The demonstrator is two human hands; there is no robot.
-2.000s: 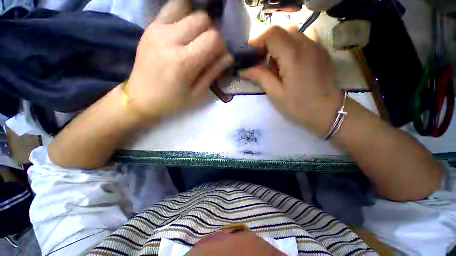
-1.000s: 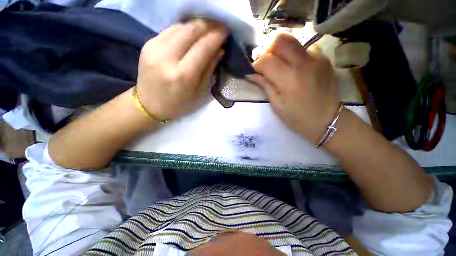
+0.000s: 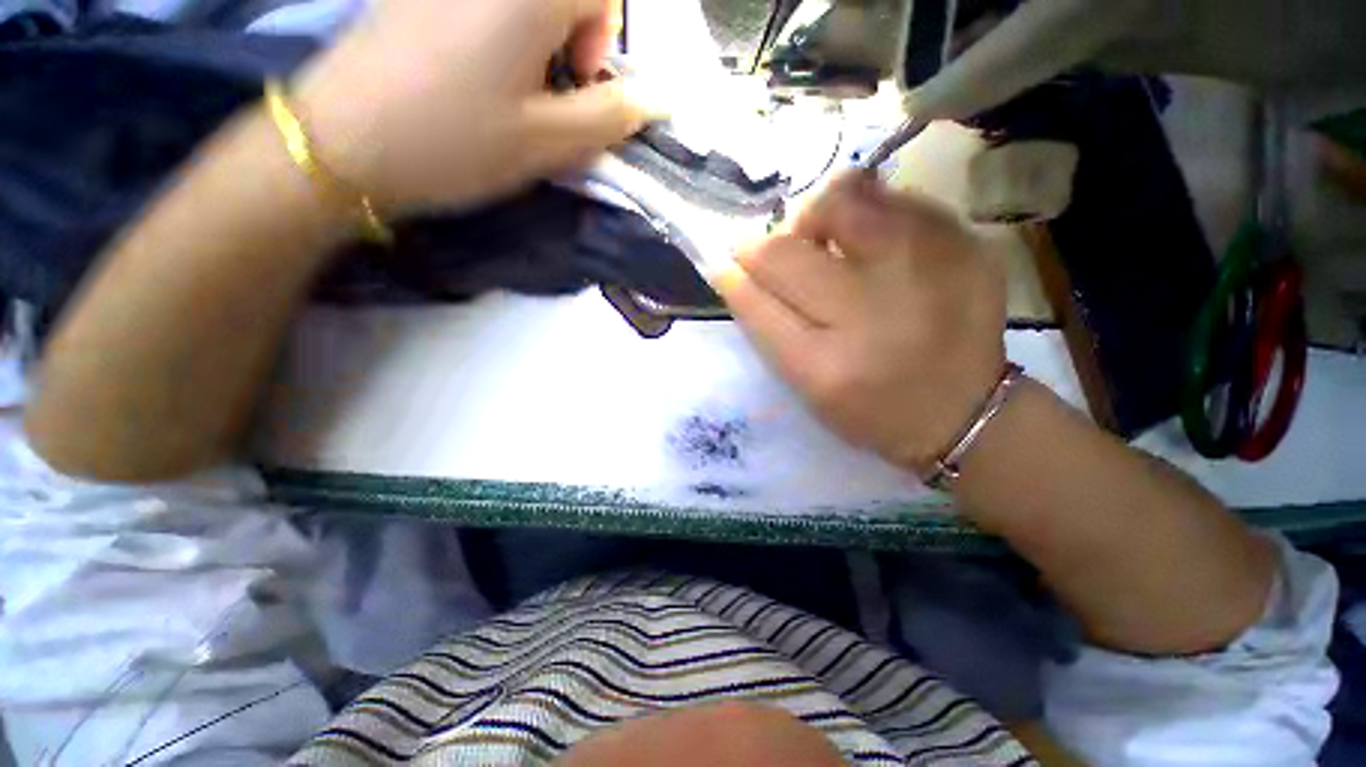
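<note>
A dark navy panel (image 3: pixel 495 252) lies bunched at the left and reaches to the lit needle area. A light and dark layered garment edge (image 3: pixel 682 188) runs between my hands, just in front of the presser foot (image 3: pixel 779 83). My left hand (image 3: pixel 480 98) pinches the cloth at upper left, its upper part cut by the picture's top edge. My right hand (image 3: pixel 884 307), slightly blurred, holds the near end of the edge between thumb and fingers. The lamp glare hides the needle.
The sewing machine head (image 3: pixel 1109 38) is at upper right. Scissors with red and green handles (image 3: pixel 1273 360) lie far right. A dark slab (image 3: pixel 1131 240) with a brown edge lies beside the machine. The white table (image 3: pixel 554 427) has a green front edge (image 3: pixel 629 514).
My left hand has moved up and left, away from my right hand. The cloth is now stretched between them, with its layered edge showing. My right hand has moved slightly down.
</note>
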